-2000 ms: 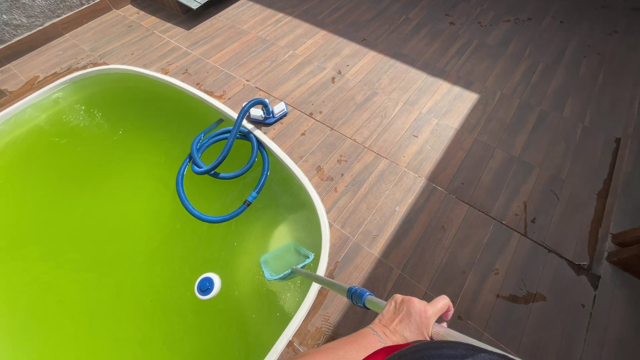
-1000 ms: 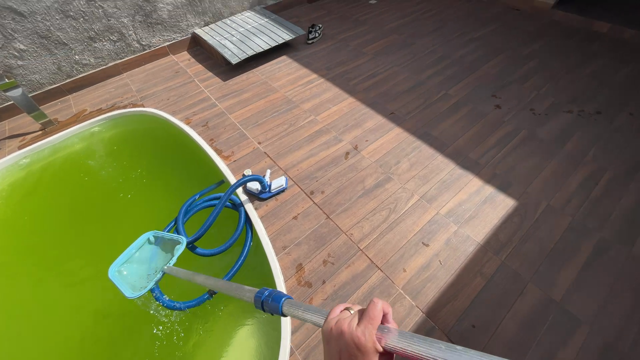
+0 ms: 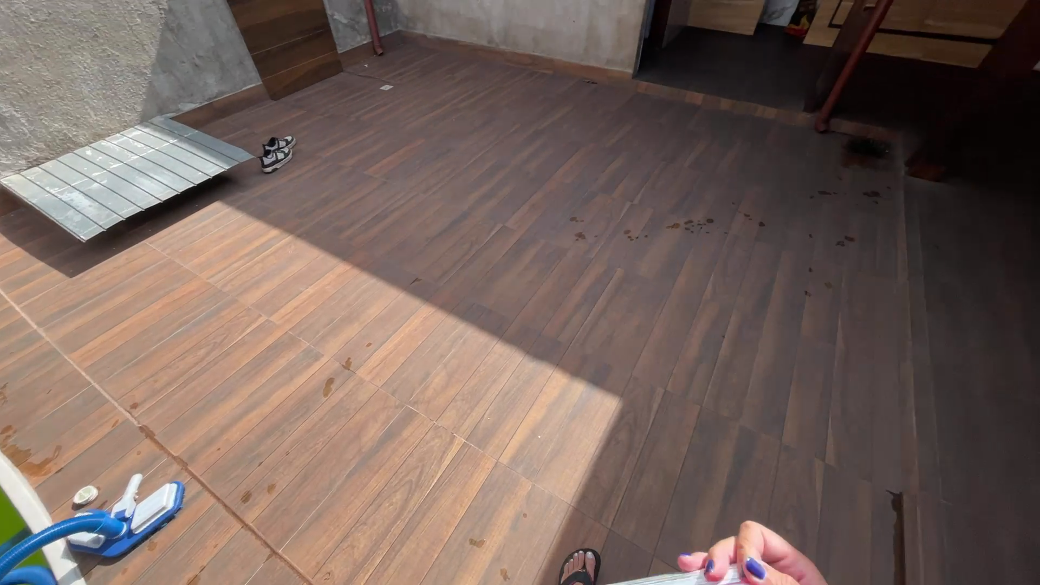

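At the bottom edge, right of centre, my right hand (image 3: 760, 556) is partly in view, its fingers with dark blue nails closed over a pale metal pole (image 3: 686, 578). Only a short stretch of the pole shows; its net end is out of view. My left hand is not in view. In the lower left corner a blue and white pool vacuum head (image 3: 134, 520) lies on the tiles beside the pool's white rim (image 3: 36, 520), with a blue hose (image 3: 57, 532) running from it over the rim. A small white round cap (image 3: 85, 495) lies near it.
A foot in a black flip-flop (image 3: 580, 566) stands left of my hand. A grey slatted metal panel (image 3: 130, 175) lies by the wall, with a pair of sneakers (image 3: 278, 153) beside it. A reddish post (image 3: 853, 65) rises by the doorway. Wet spots mark the wood-look tiles.
The view has swung right and up, away from the pool. The pole's blue collar and the net, held over the pool before, have left the view.
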